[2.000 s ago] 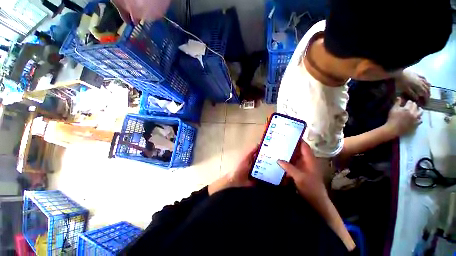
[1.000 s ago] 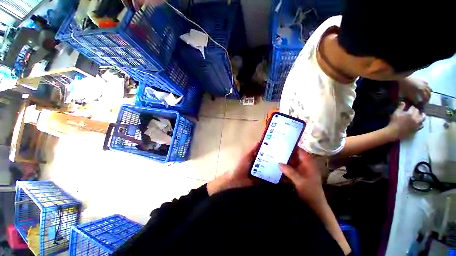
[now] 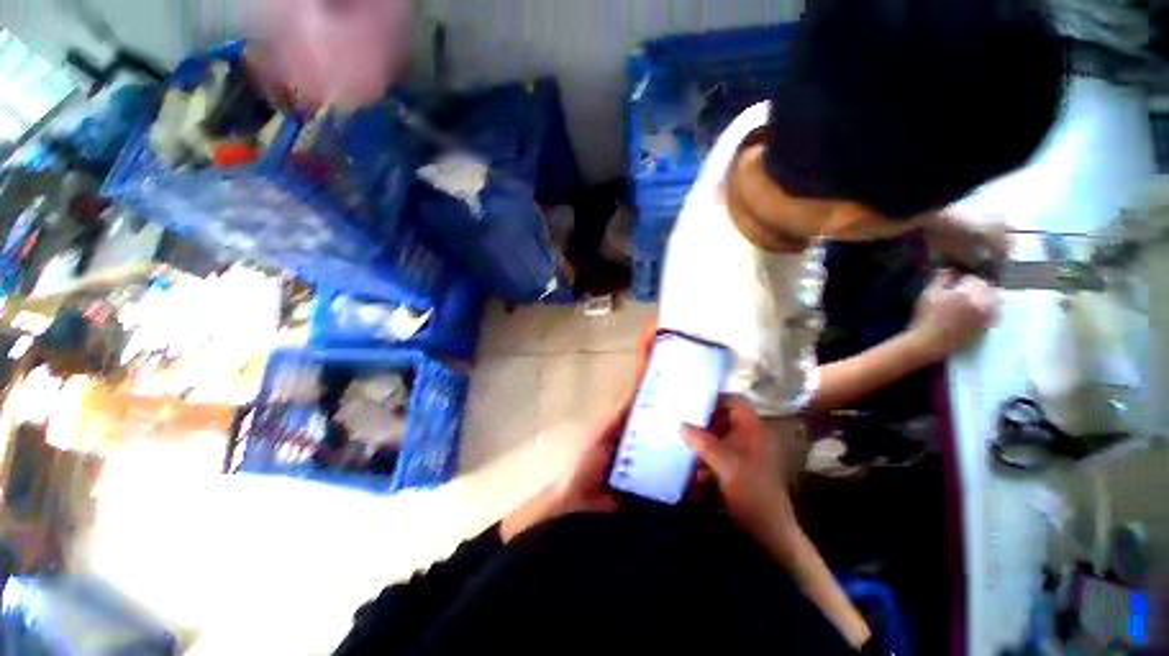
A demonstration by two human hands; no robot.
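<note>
A smartphone with a lit white screen and a dark, partly reddish edge is held upright and slightly tilted in front of my body. My left hand is around its left lower edge; the fingers behind the phone are hidden. My right hand is at its right lower edge, with the thumb on or just over the screen. The picture is blurred, and the screen content cannot be read.
A small person in a white top sits close on the right, both hands at the sewing machine's needle area. Black-handled shears lie on the white table. Blue crates with cloth stand at left; a pink fan is at top.
The view has shifted and blurred, so the person, table and shears appear further left and the phone slightly lower and left. Both hands still hold the phone.
</note>
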